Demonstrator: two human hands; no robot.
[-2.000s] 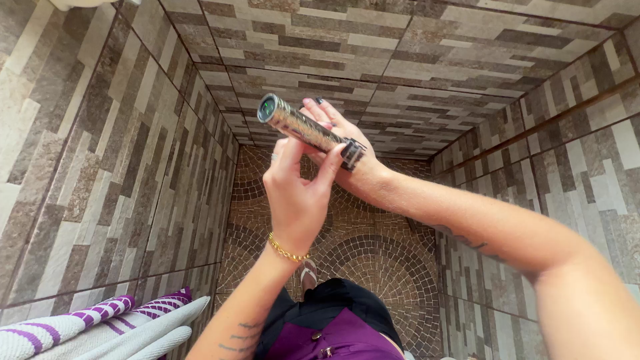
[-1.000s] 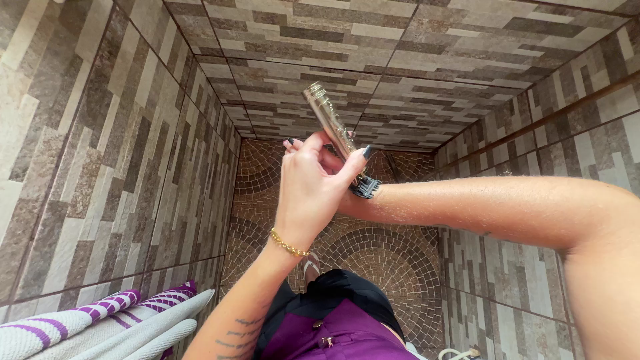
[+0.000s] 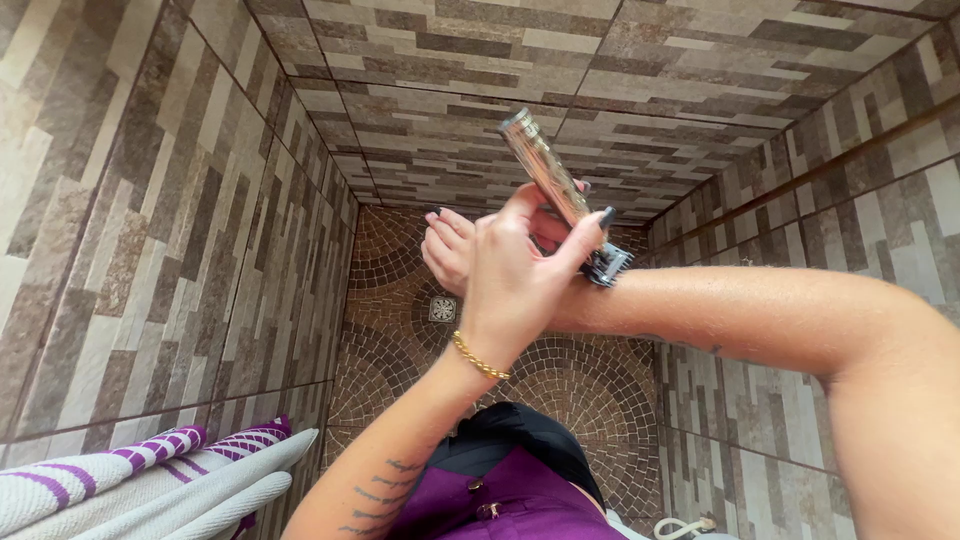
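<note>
My left hand (image 3: 517, 255), with a gold chain bracelet (image 3: 478, 358) on its wrist, grips a metallic hair trimmer (image 3: 546, 166) by its patterned body. The trimmer slants, with its butt end up and its black toothed guard comb (image 3: 609, 264) down against the right forearm near the wrist. My right hand (image 3: 448, 251) is partly hidden behind the left one. Its arm lies across the view from the right, and its visible fingers look bent and seem to hold nothing.
Striped towels (image 3: 150, 476) in white and purple hang at the lower left. Tiled walls (image 3: 465, 105) stand close on three sides. A square floor drain (image 3: 442, 308) is set in the mosaic floor (image 3: 600, 405). A pale looped cord (image 3: 679, 527) shows at the bottom right.
The trimmer's head has moved from beside the right palm to the forearm just past the wrist. Its butt end pointed up-left two seconds ago and now stands steeper. The right forearm has turned more level.
</note>
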